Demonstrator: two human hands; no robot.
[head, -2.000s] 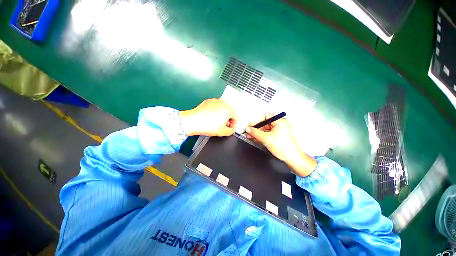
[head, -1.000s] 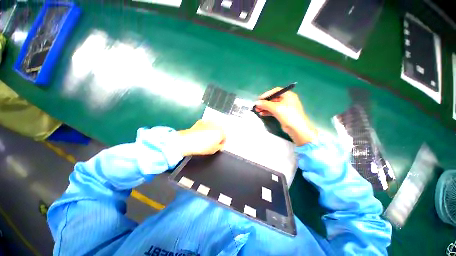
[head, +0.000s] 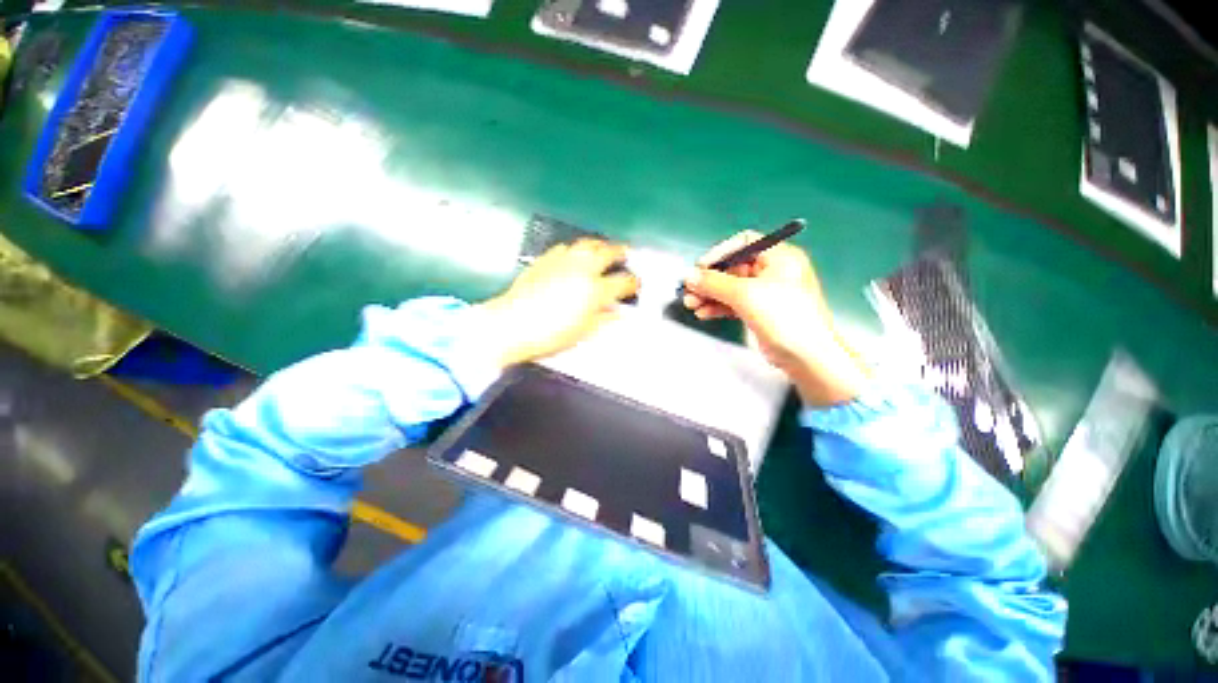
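Observation:
A dark flat panel [head: 601,454] with pale squares along its near edge rests at the bench edge against my front. A white sheet [head: 681,367] lies just beyond and partly under it. A strip sheet with short dark bars [head: 550,236] lies past the white sheet, partly hidden by my left hand. My left hand [head: 568,300] lies over that sheet's near side, its fingertips by the sheet's right end; whether they pinch it is unclear. My right hand [head: 761,296] holds a dark pen-like tool [head: 764,246], its tip low near the left fingertips.
A blue tray [head: 110,120] of dark scraps stands at far left. Overlapping strip sheets [head: 955,360], a clear film strip [head: 1095,460] and a pale green fan [head: 1189,487] are at the right. Panels on white sheets [head: 922,54] line the far side.
My left hand has moved from the panel's far edge out to the strip sheet. My right hand went from the panel edge out to the sheet, then shifted slightly. The view has shifted too.

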